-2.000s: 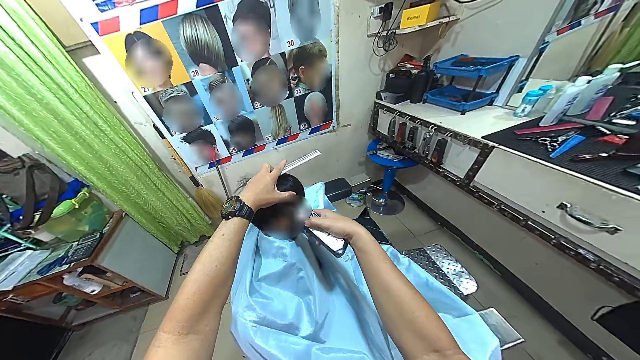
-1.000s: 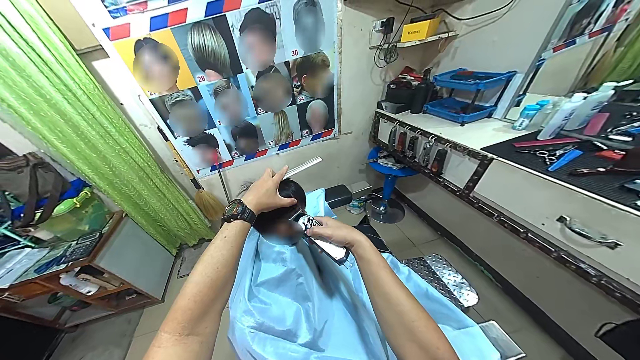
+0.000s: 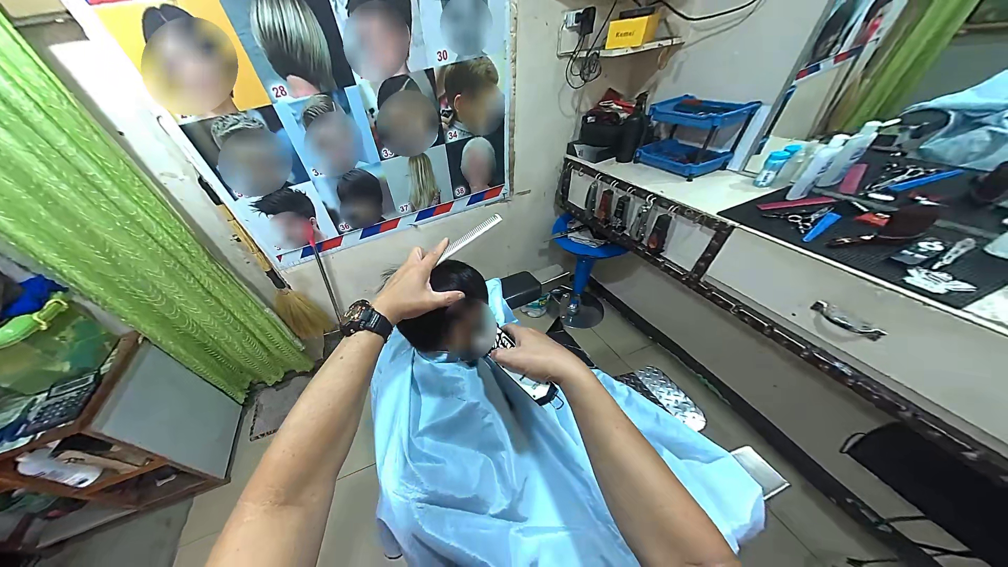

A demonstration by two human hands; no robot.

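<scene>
A seated person with short dark hair (image 3: 450, 285) wears a light blue barber's cape (image 3: 488, 465). My left hand (image 3: 417, 287), a black watch on its wrist, rests on the hair at the top and side of the head. It holds a white comb (image 3: 476, 236), whose teeth point up and away to the right. My right hand (image 3: 539, 356) grips a black-and-white hair clipper (image 3: 537, 389) beside the blurred face, its body slanting down to the right under my palm. The clipper's blade end is partly hidden by my fingers and the blur.
At right a counter (image 3: 685, 185) carries a blue two-tier tray (image 3: 697, 114), bottles, scissors and combs. Clippers hang along its front. A blue stool (image 3: 584, 256) stands beneath. A wooden cabinet (image 3: 157, 417) and green curtain (image 3: 118, 205) are at left, a broom (image 3: 299, 311) by the wall.
My right hand and the clipper have shifted slightly around the side of the face. My left hand stays on the head with the comb.
</scene>
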